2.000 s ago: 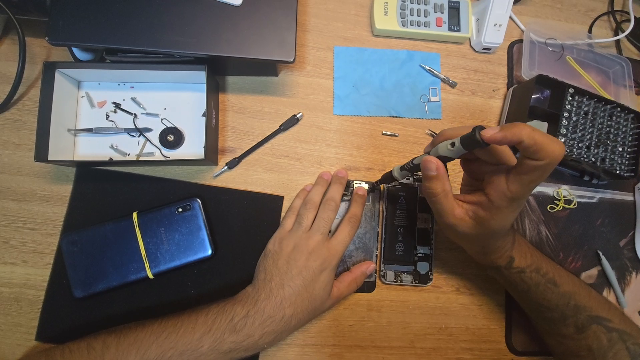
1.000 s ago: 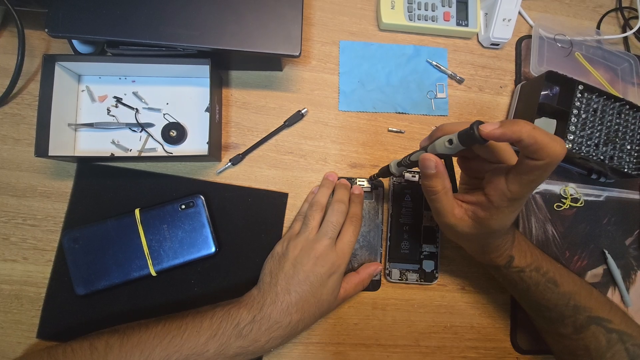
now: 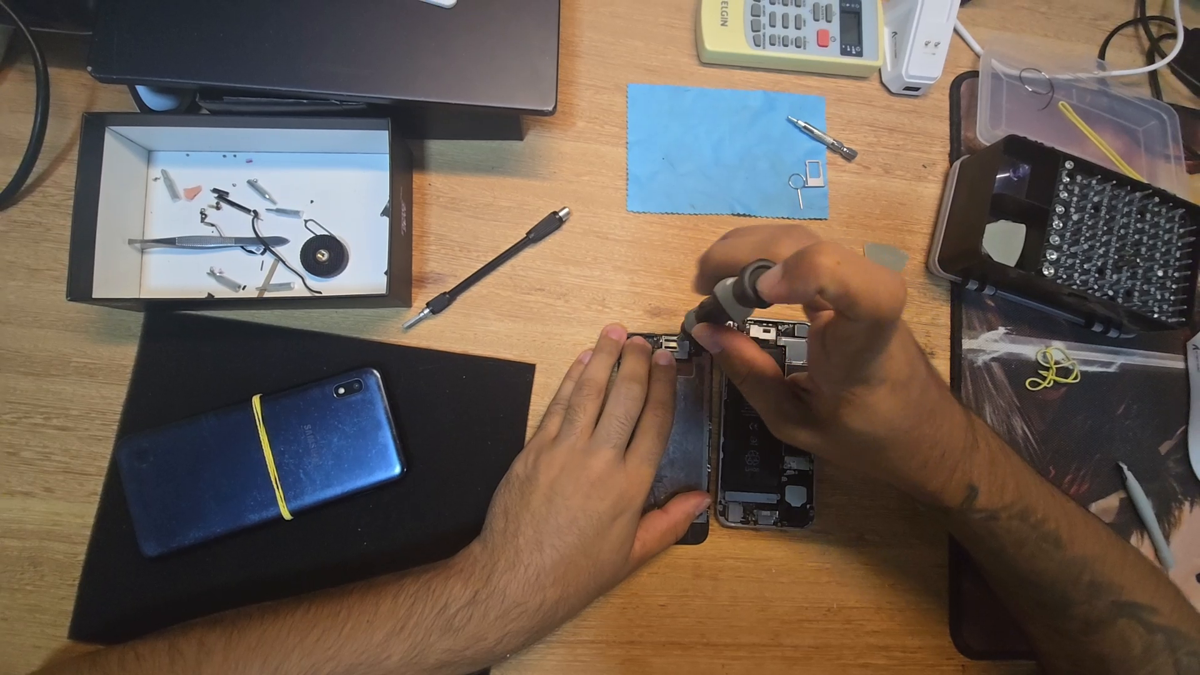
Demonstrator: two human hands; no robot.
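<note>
My left hand lies flat, fingers spread a little, over a phone's detached screen assembly and presses on it. My right hand grips a grey and black precision screwdriver. Its lower end is at the top right of the screen assembly; the tip is hidden by the fingers. Just right of the assembly, the opened phone body shows its battery and inner parts, partly under my right hand. A blue cloth above holds a SIM tray, an eject pin and a metal driver bit.
At the left, an open box holds tweezers and small parts, above a blue phone on a black mat. A flexible shaft lies between box and cloth. On the right are a bit case and a grey pen-like tool.
The screwdriver has tilted from a long slant to a steeper, more upright pose, and my right hand has turned with it. My left hand stays on the screen assembly.
</note>
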